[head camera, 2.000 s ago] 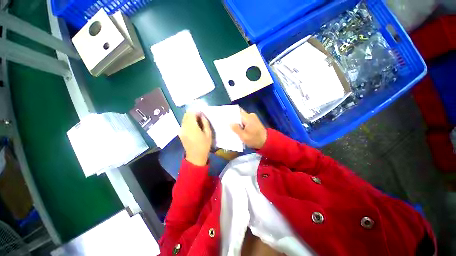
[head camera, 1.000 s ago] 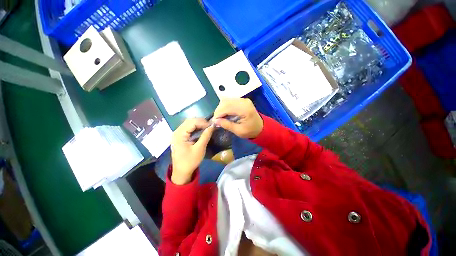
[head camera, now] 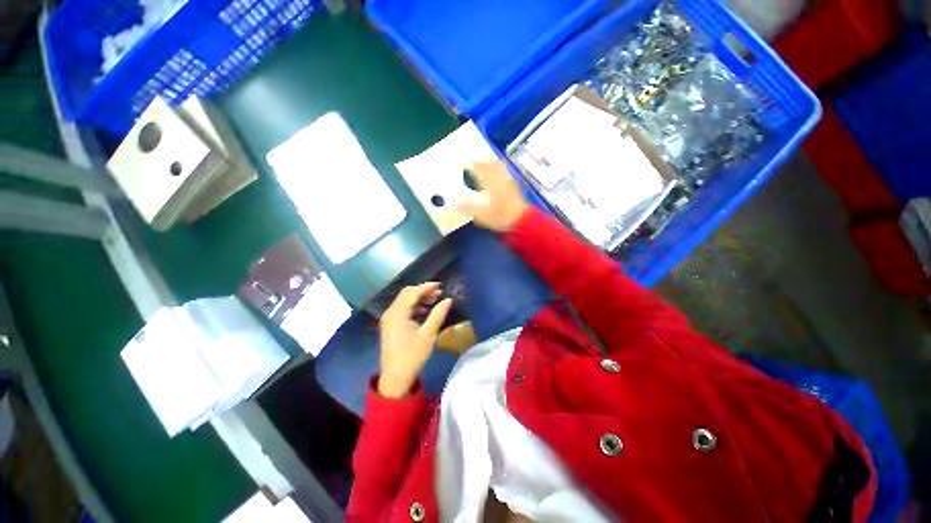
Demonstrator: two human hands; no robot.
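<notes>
My left hand (head camera: 408,332) is above my lap, fingers curled and apart, with nothing visible in it. My right hand (head camera: 497,196) is over the right edge of the beige punched card (head camera: 427,176), its fingertips by the larger hole; whether it grips the card is unclear. A white leaflet stack (head camera: 337,189) lies flat on the green bench, left of the card. A second, fanned leaflet stack (head camera: 204,358) lies at the bench edge on the left. Between the stacks lie a small dark card (head camera: 278,276) and white slips (head camera: 317,315).
A blue crate (head camera: 715,199) on the right holds an open carton of papers (head camera: 592,169) and clear hardware packs (head camera: 679,97). A blue tray (head camera: 480,46) is behind it. A punched card stack (head camera: 179,163) and blue basket (head camera: 204,61) are at the far left. Red crates (head camera: 847,41) stand far right.
The white sheet held in both hands two seconds ago is no longer in them. My hands have parted; the right has moved out to the beige card. The view has shifted.
</notes>
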